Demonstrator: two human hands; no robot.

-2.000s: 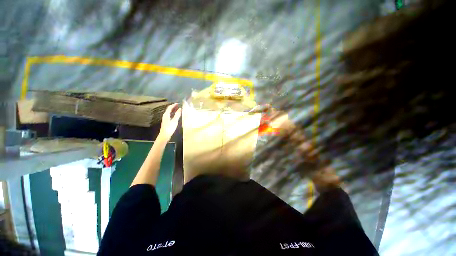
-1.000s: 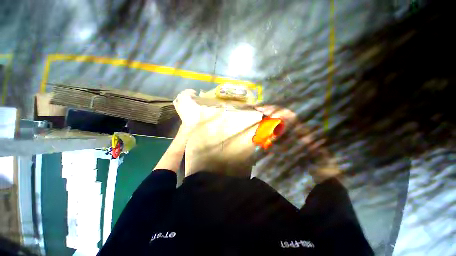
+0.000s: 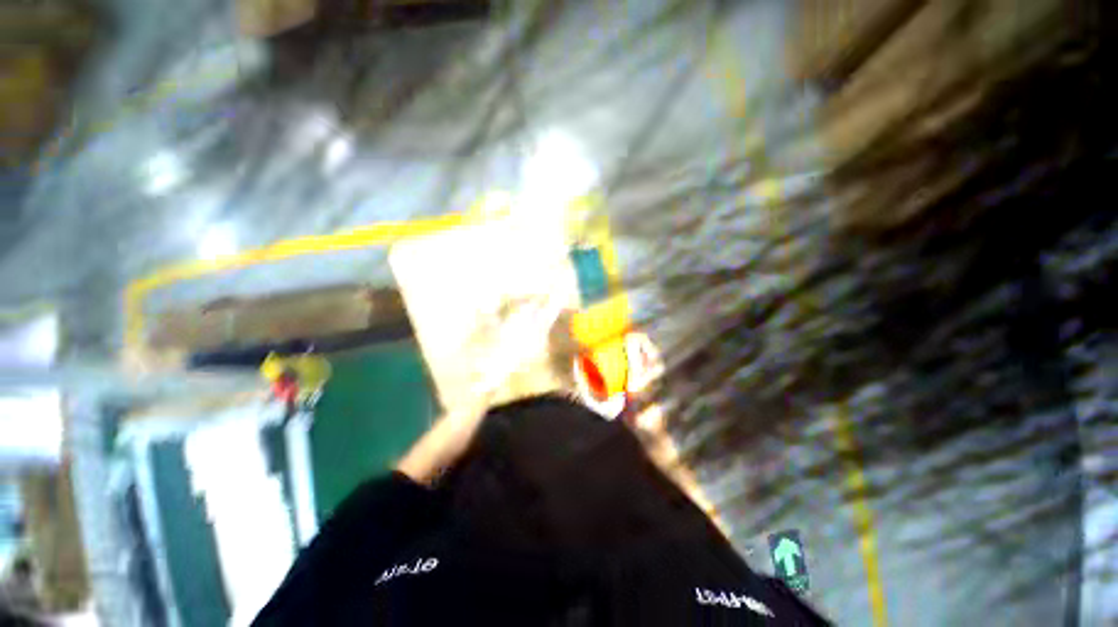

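Note:
A carton [image 3: 435,288] stands in front of me, its top pale and washed out by glare. My left forearm reaches in from the lower left to the carton's near side. My left hand [image 3: 513,333] seems to lie over the carton top, but glare blurs its fingers. My right hand [image 3: 644,367] is at the carton's right edge, closed around the orange tape dispenser [image 3: 598,361]. The dispenser's round red-orange hub faces me. Whether tape lies on the carton cannot be seen.
Flattened cartons [image 3: 270,316] lie beyond the green table [image 3: 368,416] at the left. Red and yellow handles [image 3: 289,377] are at the table corner. White unit boxes [image 3: 245,502] lie in a row at the lower left. Brown cartons [image 3: 907,98] show at upper right.
The view has turned and blurred. The orange dispenser has moved nearer my body along the carton's right side, with my right hand. My left hand has moved from the far left corner over the carton.

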